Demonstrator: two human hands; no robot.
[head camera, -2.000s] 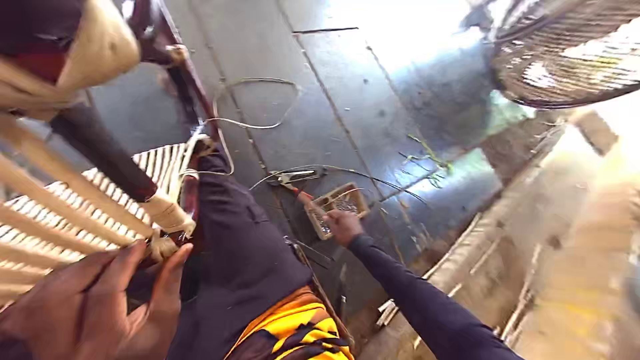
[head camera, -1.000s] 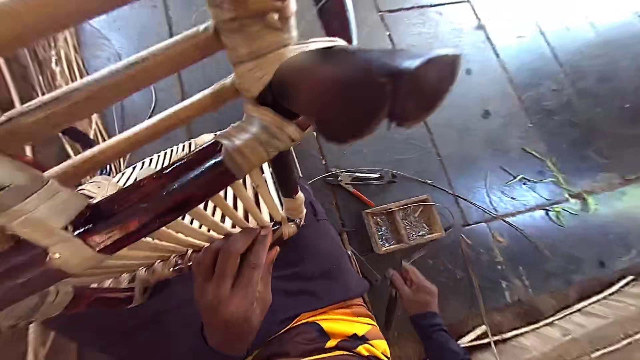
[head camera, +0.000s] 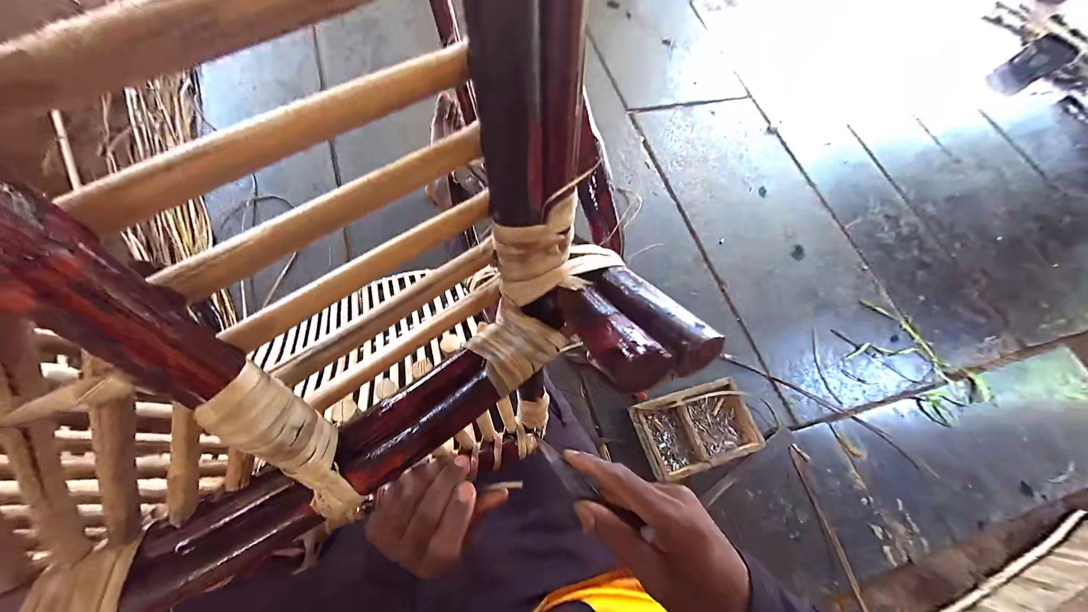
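Note:
A dark lacquered cane chair frame (head camera: 408, 416) with pale slats (head camera: 314, 153) and cane-strip bindings (head camera: 518, 344) leans across my lap. My left hand (head camera: 429, 514) is curled under its lower rail, with the end of a pale strip (head camera: 503, 485) sticking out by the fingers; how firmly it is held is hidden. My right hand (head camera: 663, 531) grips a knife (head camera: 571, 478), its blade pointing up and left at the small binding (head camera: 534, 415) on a dark post. Beyond the right hand, a two-part wooden box (head camera: 699, 429) on the floor holds small nails.
Green plant scraps (head camera: 926, 361) and thin cane strips (head camera: 820, 391) lie on the dark tiled floor (head camera: 816, 246) at right. A bundle of cane strips (head camera: 174, 170) stands at upper left. A mat edge (head camera: 1028, 561) shows at lower right. The chair's dark leg ends (head camera: 650, 331) jut out above the box.
My right hand, at the nail box two seconds ago, has moved left beside my left hand and the chair. The chair frame has shifted in view, and the view itself has moved.

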